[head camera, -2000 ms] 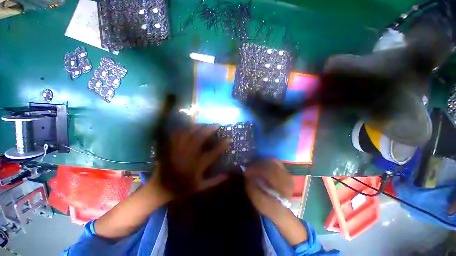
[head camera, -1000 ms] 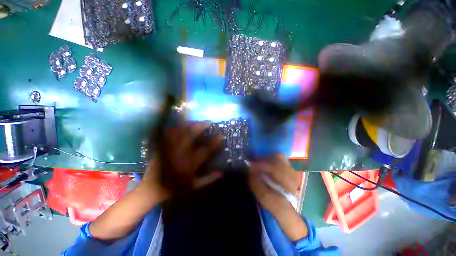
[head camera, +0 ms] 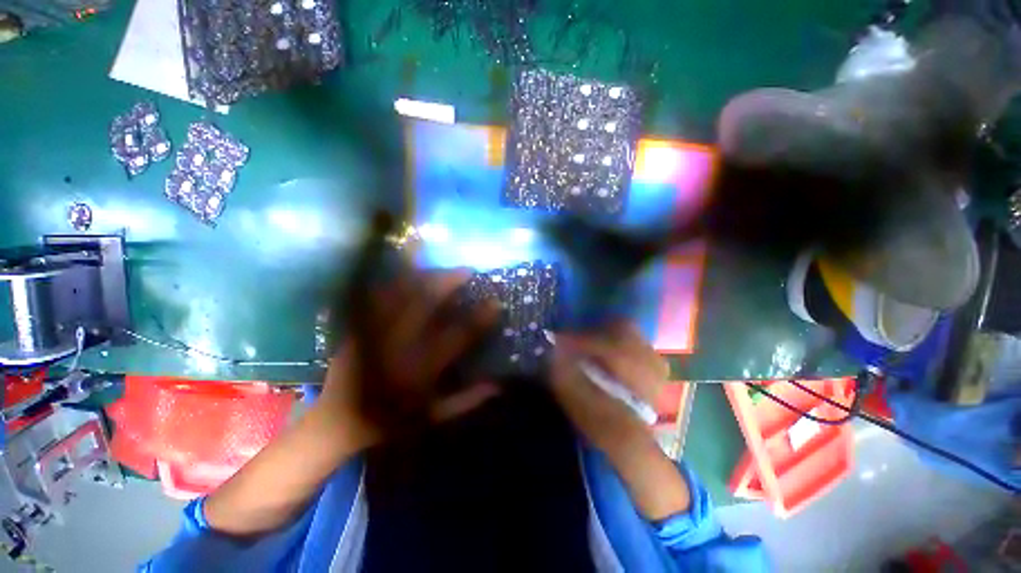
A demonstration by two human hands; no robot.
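A dark circuit board panel with silver spots (head camera: 524,300) is low between my hands at the bench's front edge. My left hand (head camera: 420,347) is at the panel's left side, blurred and partly covered by a dark blur; its fingers touch or lie over the panel. My right hand (head camera: 610,386) is at the panel's lower right, fingers curled round a white pen-like tool (head camera: 616,394). The tool's tip is hidden. Another panel (head camera: 571,140) lies above, on a bright blue-white sheet with orange-pink edges (head camera: 678,302).
A panel (head camera: 263,50) lies on white paper (head camera: 151,56) at upper left, with small board pieces (head camera: 207,171) below. A solder spool (head camera: 28,317) stands at left. A grey funnel-like hood (head camera: 924,263) is at right. Red bins (head camera: 202,431) sit below the bench edge.
The whole view has shifted, so bench things sit further left than two seconds ago. My hands stay around the panel. The white tool's angle has changed slightly in my right hand.
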